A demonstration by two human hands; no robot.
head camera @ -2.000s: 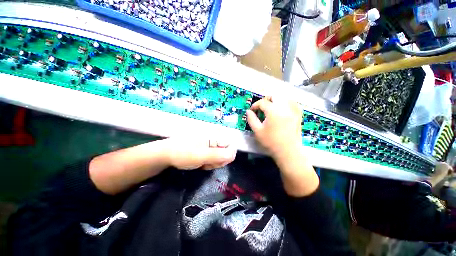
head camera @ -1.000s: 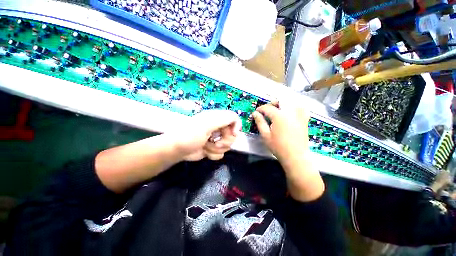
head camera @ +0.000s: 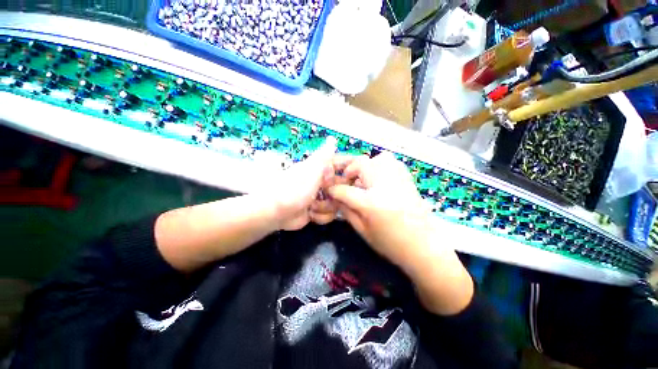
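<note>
A long row of green circuit boards [head camera: 195, 108] lies in the white rail in front of me, carrying small blue, white, black and reddish parts. My left hand [head camera: 292, 194] is half curled, palm up, at the rail's near edge. My right hand [head camera: 382, 205] reaches over it, thumb and fingertips touching the left hand's fingers. Small dark spots show between the fingers, but the fingers hide what is there. I cannot tell what either hand holds. Both hands are bare and cover part of the boards.
Behind the rail [head camera: 115, 148] are a blue bin [head camera: 303, 79] of silver-grey components, a white bag [head camera: 353, 47], cardboard [head camera: 389, 90], an amber bottle [head camera: 498, 61] and a black tray [head camera: 613, 144] of dark and yellow-green capacitors. A yellow-tan pole [head camera: 555, 99] crosses above. A dark sleeve [head camera: 577, 313] shows at right.
My right hand has left the boards and come to the left hand, which has turned up from its palm-down pose. The boards show shifted in view, and the dark gap by my right fingers is mostly covered.
</note>
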